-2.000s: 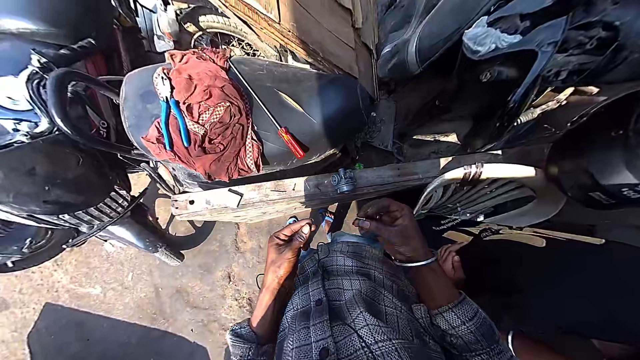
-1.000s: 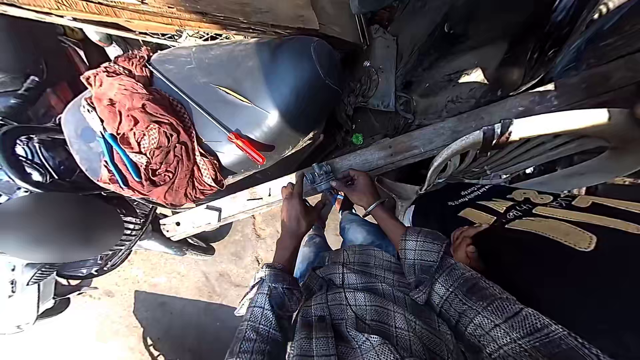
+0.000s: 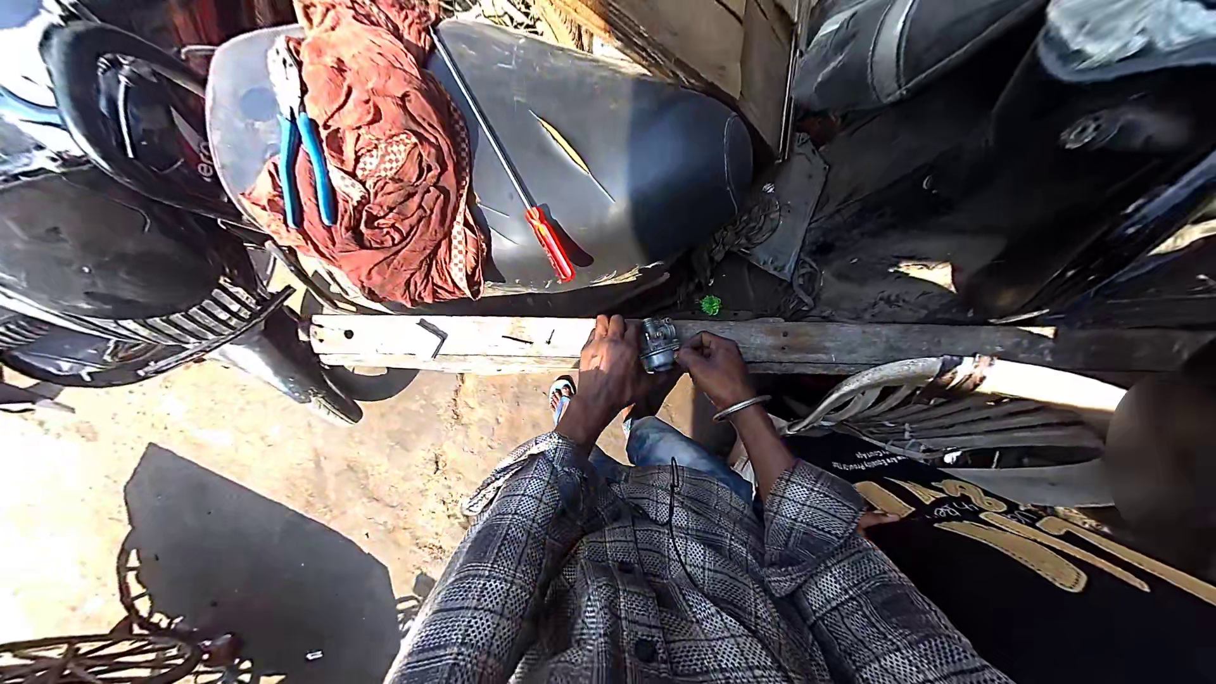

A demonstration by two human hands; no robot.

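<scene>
A small metal carburetor (image 3: 659, 345) sits on the wooden plank (image 3: 817, 348), between my two hands. My left hand (image 3: 610, 361) rests against its left side, fingers bent over the plank. On its right side, my right hand (image 3: 714, 366) has thumb and fingertips pinched together at the metal body; whether a small part is between them cannot be told. Beyond the plank, a motorcycle seat (image 3: 655, 171) holds a red cloth (image 3: 389, 161), blue-handled pliers (image 3: 306, 166) lying on the cloth, a long screwdriver with red handle (image 3: 551, 245) and a thin yellow tool (image 3: 562, 142).
An L-shaped metal piece (image 3: 432, 338) and small pins lie on the plank's left part. A white plastic chair (image 3: 950, 408) stands at right, near a person in a black printed garment (image 3: 997, 570). Parked motorcycles (image 3: 104, 247) are at left.
Both hands have moved from in front of my body, near the plank's edge, up to the carburetor on the plank. The view has shifted and come nearer the seat.
</scene>
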